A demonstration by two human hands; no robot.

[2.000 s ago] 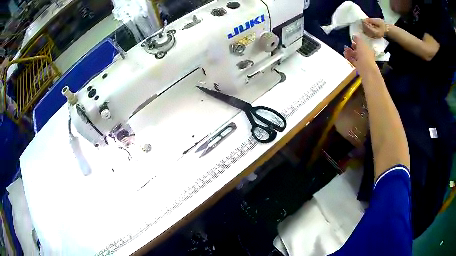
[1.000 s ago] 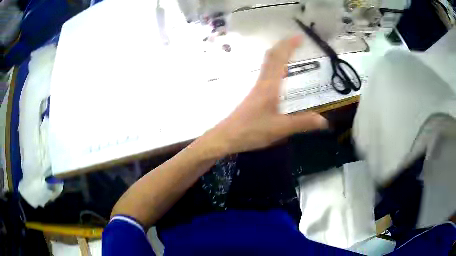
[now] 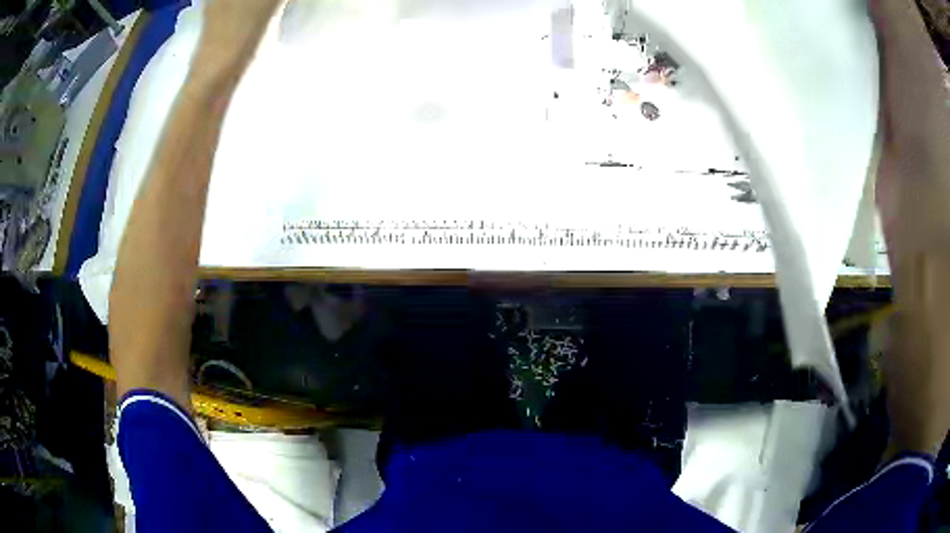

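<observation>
A large white fabric piece hangs from the top edge across the right of the machine table. Its narrow lower end drops over the table's front edge. My left forearm reaches up at the left, and my left hand is cut off by the top edge. My right forearm reaches up at the right beside the fabric, and my right hand is out of the picture. What either hand holds is hidden. The needle area shows left of the fabric. Dark pointed tips show at the fabric's edge.
The white table has a printed tape rule and a wooden front edge. White cut pieces lie at lower left and lower right. A yellow tube is at lower left. White cloth hangs at the table's left.
My view has turned to face the table. My left hand has moved from over the table to beyond the top edge. The white fabric has come from the right over the table and covers the shears.
</observation>
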